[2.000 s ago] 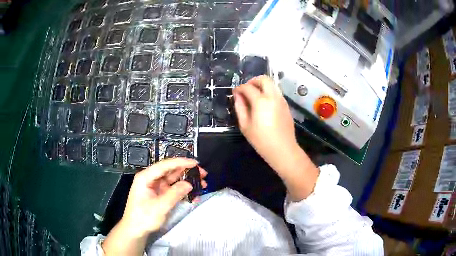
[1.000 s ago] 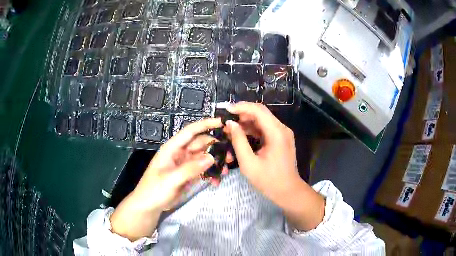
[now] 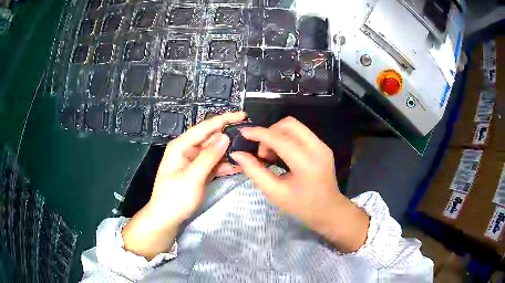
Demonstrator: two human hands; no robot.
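A black rounded housing [image 3: 241, 145] is held between both hands above the lap, its flat dark face turned up. My left hand [image 3: 191, 163] grips its left side, with the thumb at its edge and the fingers partly behind it. My right hand [image 3: 296, 168] has its thumb and index finger on the right side and upper face. Whether a small inner part lies between the fingers and the housing cannot be told. Both hands are bare.
A large clear blister tray [image 3: 152, 99] with housings in rows lies at the upper left on the green mat. A small parts tray [image 3: 288, 95] stands beside it. The white press [image 3: 382, 66] has a red emergency stop [image 3: 390, 83]. Labelled cartons [image 3: 470, 160] are at right.
My right hand has come from the small parts tray to the housing. Both hands now hold it closer together, its flat face turned up. The view has shifted, so trays and press sit higher.
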